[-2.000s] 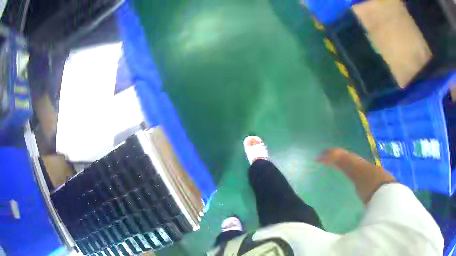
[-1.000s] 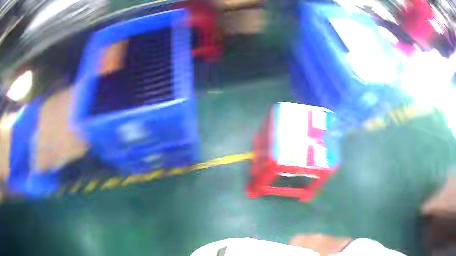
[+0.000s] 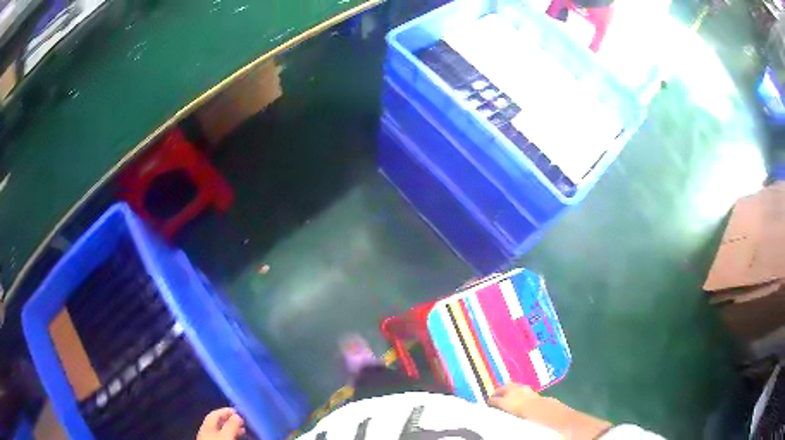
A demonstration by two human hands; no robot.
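Observation:
A red stool point(image 3: 416, 336) with a striped, colourful seat cover point(image 3: 508, 331) stands just in front of me. My right hand point(image 3: 527, 404) is at the near edge of the cover and overlaps it; its grip is unclear. My left hand point(image 3: 221, 424) is small and cut off by the bottom edge, beside the rim of a blue tote point(image 3: 185, 322); its fingers look bent, and I cannot tell if it holds anything. That tote holds dense rows of black parts point(image 3: 129, 301) and a brown cardboard piece point(image 3: 75, 352).
Stacked blue totes point(image 3: 456, 193) stand ahead, the top one holding a white sheet point(image 3: 551, 94) and black parts. A green bench point(image 3: 163, 60) runs along the upper left, with another red stool point(image 3: 176, 185) by its edge. Cardboard point(image 3: 753, 245) is at the right. A shoe shows below.
The view has swung from the bench and aisle to the totes and stool. The stool now appears nearer the bottom, with my right hand at its cover. My left hand has come into view.

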